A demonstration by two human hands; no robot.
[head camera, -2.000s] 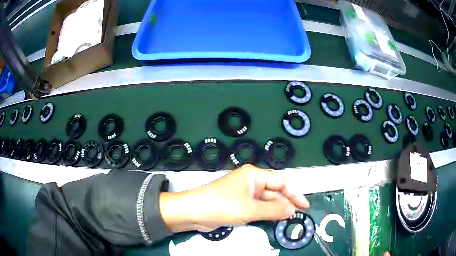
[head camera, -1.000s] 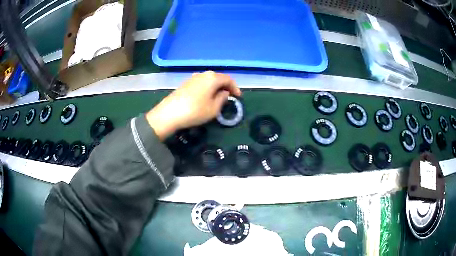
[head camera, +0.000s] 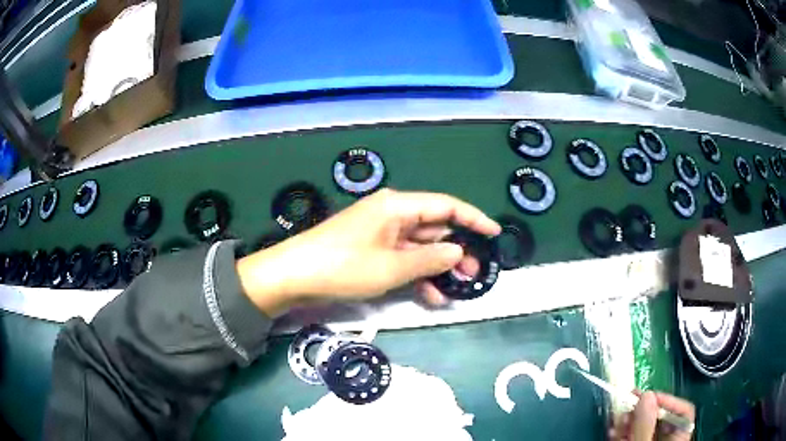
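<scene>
My left hand (head camera: 371, 254) holds a black ring part (head camera: 470, 265) between thumb and fingers, over the belt's near rail. My right hand (head camera: 653, 417), cut off by the bottom edge, holds tweezers (head camera: 616, 392). Their tip is at one of two white C-shaped pads (head camera: 520, 387) on the worktop. A perforated black disc (head camera: 358, 372) lies over silvery rings (head camera: 308, 353), partly on a white backing sheet (head camera: 383, 418). A ring with a pale band (head camera: 358, 171) lies on the belt beyond my left hand.
More black rings lie on the green belt (head camera: 448, 146). A blue tray (head camera: 362, 52), cardboard box (head camera: 125, 112) and clear plastic box (head camera: 627, 56) stand beyond. At right, a dark brown block (head camera: 713, 265) rests on a round metal dish (head camera: 715, 340).
My left hand has let go of the banded ring on the belt, moved right and nearer, and taken a black ring. My right hand and tweezers have come into view.
</scene>
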